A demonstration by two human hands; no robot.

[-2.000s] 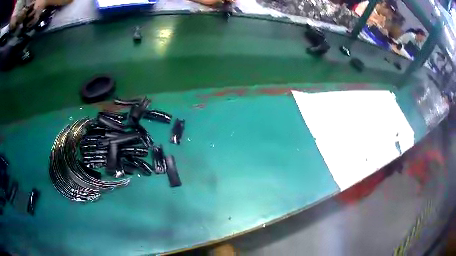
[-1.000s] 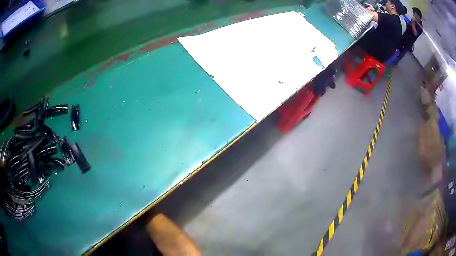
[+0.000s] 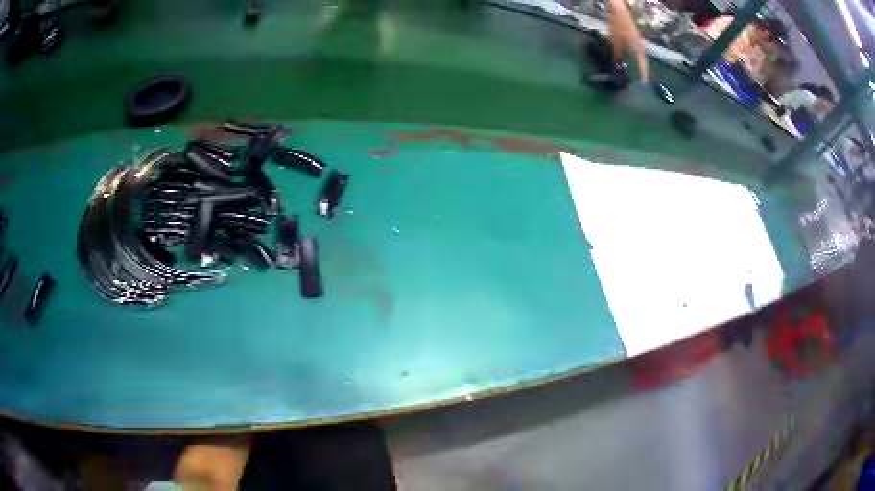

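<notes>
Thin shiny silver headband springs lie nested in a C-shaped stack on the left of the bench. Short black glossy end sleeves are heaped against and over the stack's right side. A few sleeves lie loose at the heap's right edge, one upright in the view. Another small black piece lies at far left. Below the bench edge is a blurred skin-coloured patch, cut off by the frame. It may be part of my hand or arm; I cannot tell which side or what it holds. No hand of mine shows on the bench.
A black ear cushion lies on the green belt. A white sheet covers part of the bench's right side. Another person's hand reaches to dark parts across the belt. Red stools and black-yellow floor tape are at lower right.
The view swung right and down to the floor, then back to the bench. Another person's hand now reaches over the far belt. The bench parts look unmoved.
</notes>
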